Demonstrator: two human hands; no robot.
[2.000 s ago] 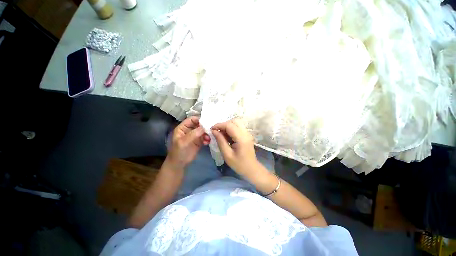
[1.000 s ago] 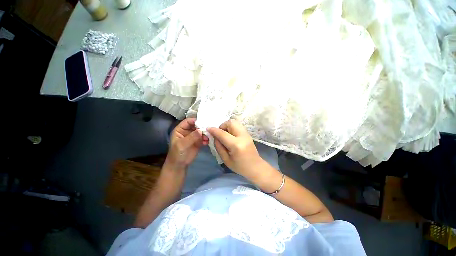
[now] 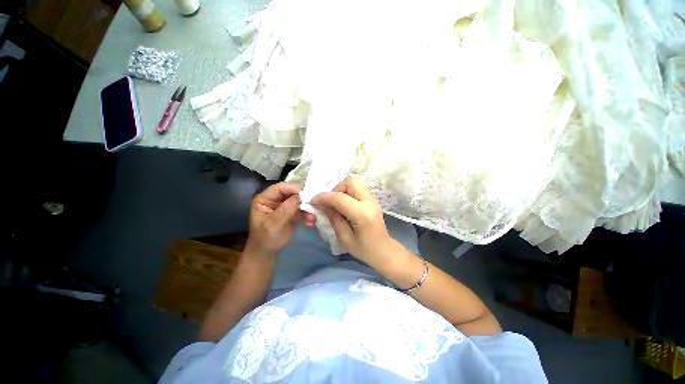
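An ivory-white lace and ruffled garment (image 3: 443, 172) covers most of the table and hangs over its near edge; much of it is overexposed. My left hand (image 3: 275, 217) and my right hand (image 3: 354, 217) meet at the table's near edge and pinch a narrow white fabric end (image 3: 327, 231) of the garment between their fingertips. The strip hangs down below my right fingers. No needle or thread can be made out at the fingertips.
On the pale table (image 3: 197, 52) at the left lie a dark-screened smartphone (image 3: 120, 113), pink-handled thread snips (image 3: 171, 111) and a speckled silver-white clump (image 3: 153, 64). A tan cone (image 3: 146, 15) and a white cone (image 3: 188, 6) stand behind. Pleated ruffles (image 3: 248, 142) overhang the edge.
My right fingertips have closed in against my left fingertips from slightly apart. The fabric at my hands has shifted, and more of the white end shows below them. The view has moved slightly.
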